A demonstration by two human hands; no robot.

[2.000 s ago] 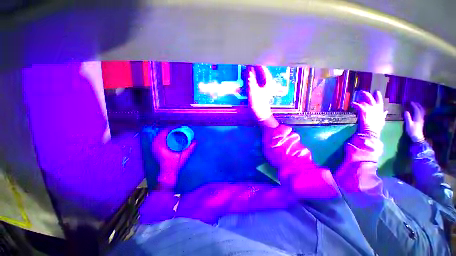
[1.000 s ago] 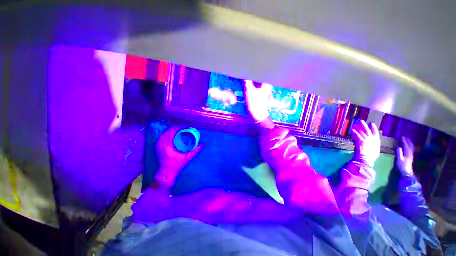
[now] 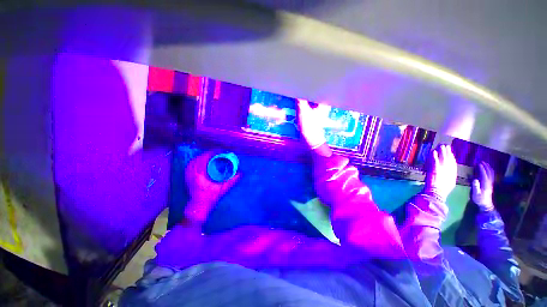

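Note:
My left hand (image 3: pixel 201 180) holds a small round open cup (image 3: pixel 222 167), blue under the light, above the mat. My right hand (image 3: pixel 312 125) reaches over a bright blue circuit board (image 3: pixel 273 115) with a thick white line. Its fingertips are partly cut off by the pale hood edge, and whether it holds a brush cannot be seen. The board sits in a thin rectangular carrier frame (image 3: pixel 367 137), whose far side is hidden by the hood.
The pale hood (image 3: pixel 360 66) crosses the upper view. A blue-green mat (image 3: pixel 270 198) lines the front. A purple-lit panel (image 3: pixel 99 156) stands at left. At right are another person's two hands (image 3: pixel 442 171) near the conveyor rail (image 3: pixel 396 172).
Since two seconds ago the view has tilted, so the hood edge slopes down to the right. My right hand has shifted slightly over the board. The other person's hands have moved a little.

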